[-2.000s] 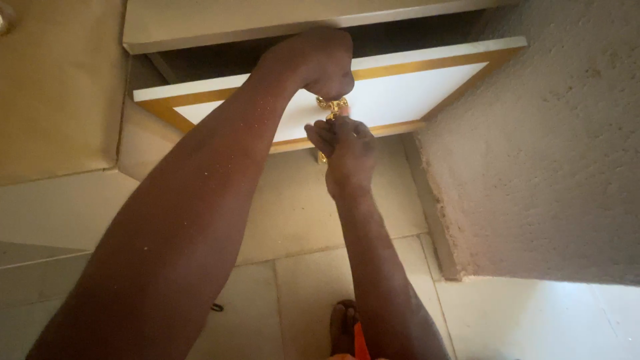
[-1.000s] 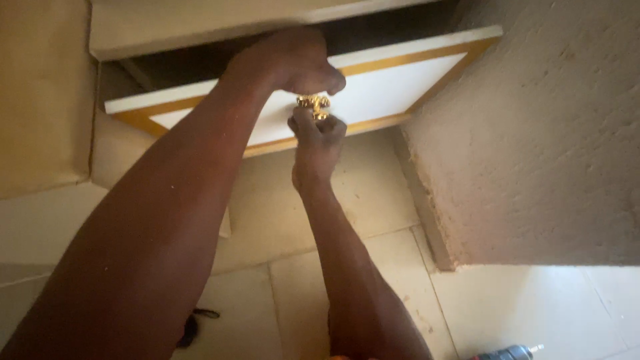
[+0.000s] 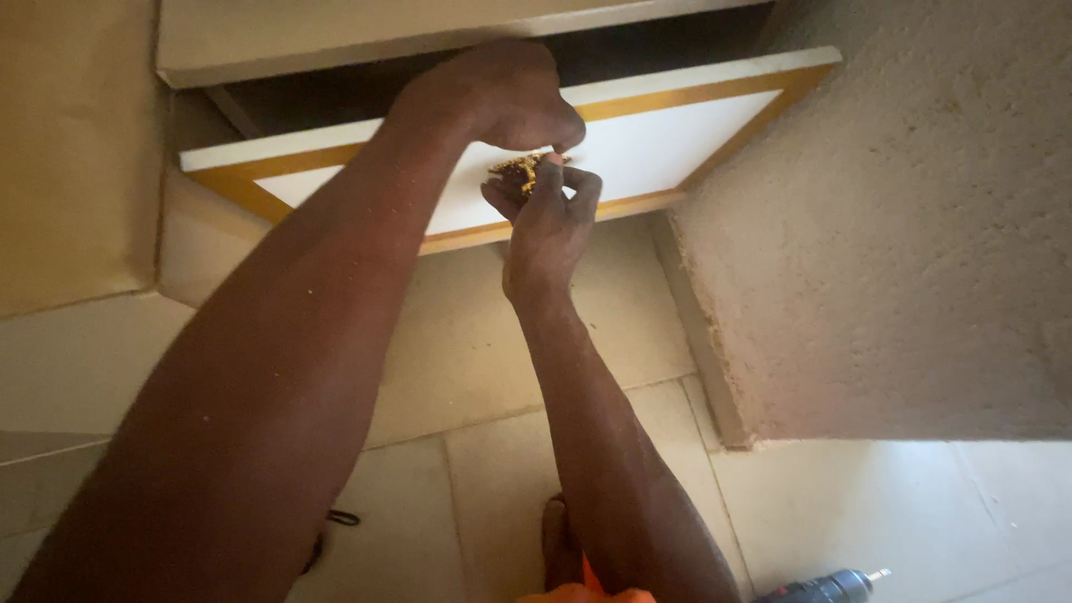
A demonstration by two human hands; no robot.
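Note:
A white drawer front [image 3: 662, 146] with a gold-brown border stands tilted out below a tiled ledge. My left hand [image 3: 523, 100] reaches over its top edge, the fingers behind it hidden in the dark gap. On the outer face, an ornate gold-coloured handle [image 3: 523, 172] is held by the fingers of my right hand [image 3: 548, 209], just below my left hand. Whether the left fingers hold anything inside the drawer cannot be seen.
A rough plastered wall [image 3: 904, 251] stands close on the right. The tiled ledge [image 3: 377, 38] runs above the drawer. On the tiled floor [image 3: 502, 469] lie a power drill [image 3: 825, 589] at the lower right and a dark cord loop [image 3: 343, 517]. A foot [image 3: 557, 536] shows near the bottom.
The fingers of my right hand have shifted their hold around the gold-coloured handle. My left hand remains over the top edge of the drawer front.

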